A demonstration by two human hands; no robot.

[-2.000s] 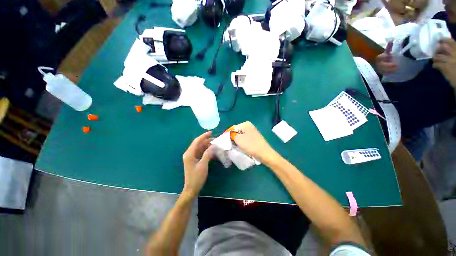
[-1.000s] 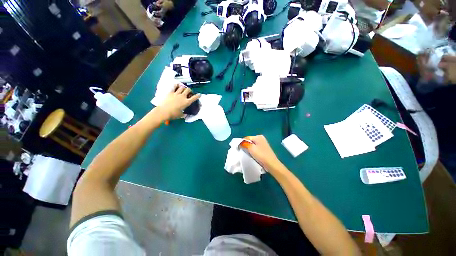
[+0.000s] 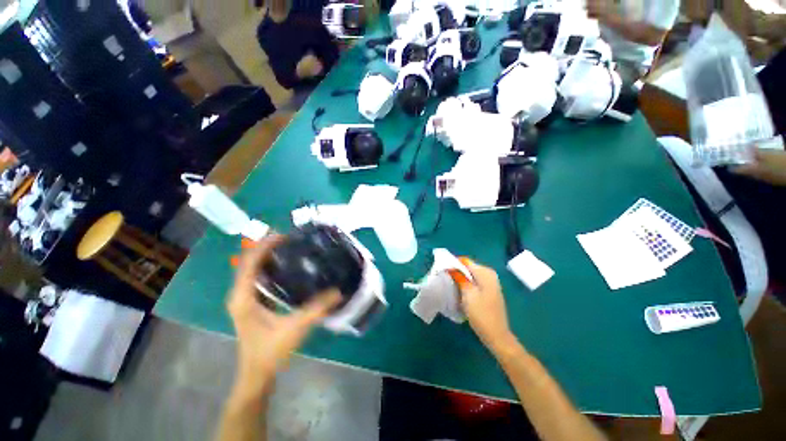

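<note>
My left hand (image 3: 258, 314) holds a white dome camera (image 3: 366, 297) by its glossy black ball head (image 3: 310, 263), raised above the near left part of the green table. The camera is slightly blurred and its ball faces up toward me. My right hand (image 3: 483, 301) holds a crumpled white cloth (image 3: 441, 288) just right of the camera, not touching it. Orange finger cots (image 3: 464, 270) show on the right fingers. Behind them a translucent white bottle (image 3: 396, 232) lies on the mat beside white papers (image 3: 372, 202).
Several cameras (image 3: 517, 86) with black cables lie toward the back; one (image 3: 347, 147) lies at back left. A spouted bottle (image 3: 215, 207) is at left. A white block (image 3: 530, 270), dotted sheets (image 3: 633, 245) and a remote-like item (image 3: 683, 317) are at right. A person's hand holds a clear bag (image 3: 728, 95).
My left hand has taken hold of the camera at the left and lifted it toward me. My right hand still holds the cloth. A clear bag has appeared at right.
</note>
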